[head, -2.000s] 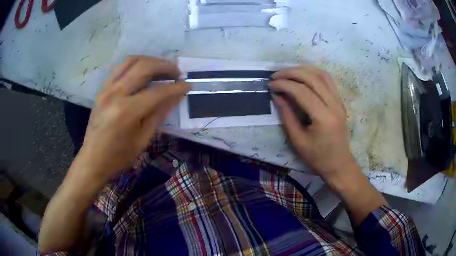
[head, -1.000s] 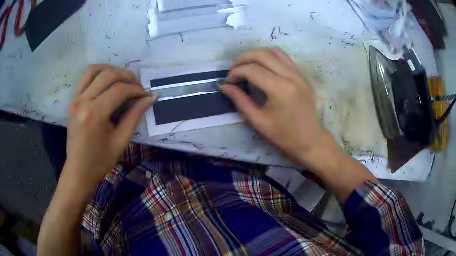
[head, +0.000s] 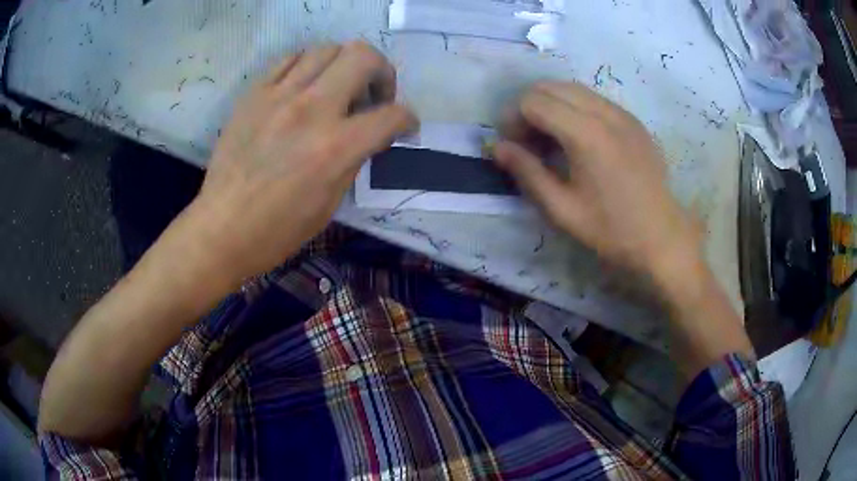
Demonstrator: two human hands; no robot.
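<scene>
A charcoal fabric piece (head: 437,173) lies on white interfacing (head: 428,200) near the table's front edge. A pale band (head: 451,138) lies along the fabric's far side, between my hands; its layers are unclear. My left hand (head: 305,122) is at the far left corner, thumb and fingers curled towards the band. My right hand (head: 597,174) is at the right end, thumb over the fabric's end, with a small yellowish spot at its fingertips. Both hands are blurred; whether they pinch the band is hidden.
Grey strips with ragged white ends (head: 470,19) lie at the table's far side. An iron (head: 789,235) stands at the right edge, with a yellow item (head: 839,282) beyond it. Crumpled pale scraps (head: 785,75) lie upper right. The pale table (head: 658,131) is thread-littered.
The grey strip with two white edges and the dark band beyond it no longer show; a pale band is there. My left hand has risen over the far left corner. The view has shifted.
</scene>
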